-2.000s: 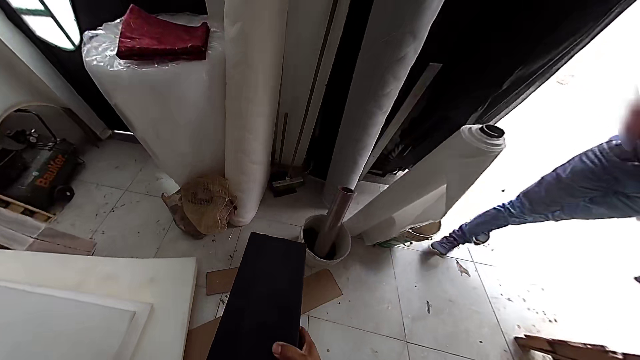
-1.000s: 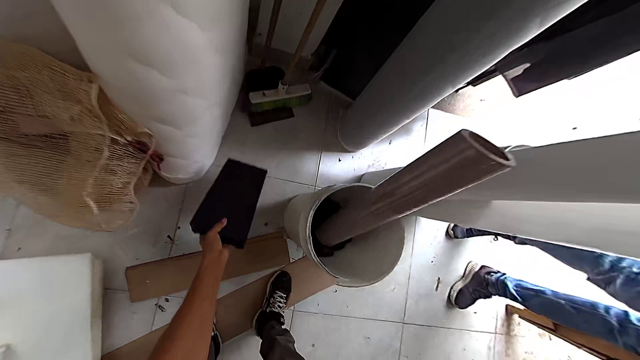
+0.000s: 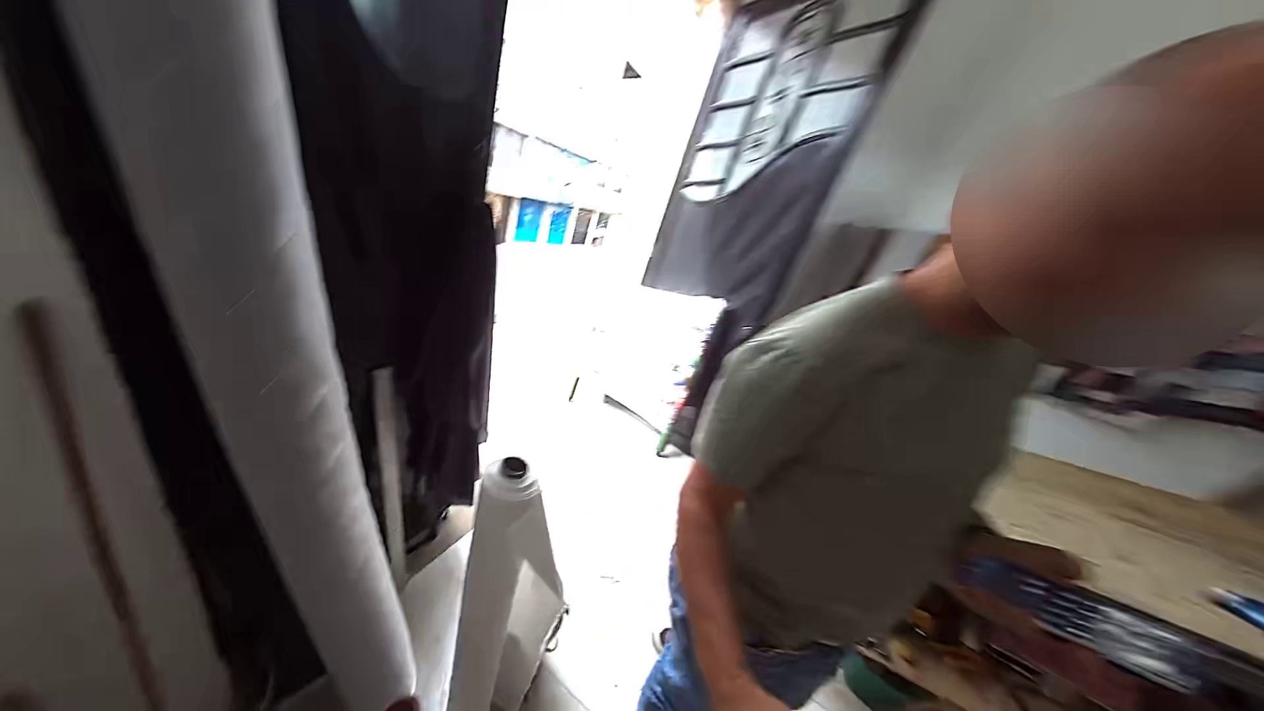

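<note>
Neither my left hand nor my right hand can be made out in the head view, so what they hold is hidden. A tall whitish roll [image 3: 262, 296] leans at the left, in front of dark sheeting [image 3: 395, 207]. Low in the middle stands a shorter white roll [image 3: 504, 573] with a dark hollow core at its top. A tiny reddish-brown shape at the bottom edge, beside the tall roll's foot, is too cut off to identify.
Another person in a grey-green shirt [image 3: 869, 484] stands close on the right, one arm hanging down. Behind them is a cluttered workbench [image 3: 1116, 523]. A metal gate [image 3: 770, 128] borders the bright doorway; a thin brown pole [image 3: 89, 504] is at the far left.
The view has swung up toward the doorway. My hand and the black block in it, seen earlier, are out of view, as is the bucket with the tube. The other person's upper body now shows.
</note>
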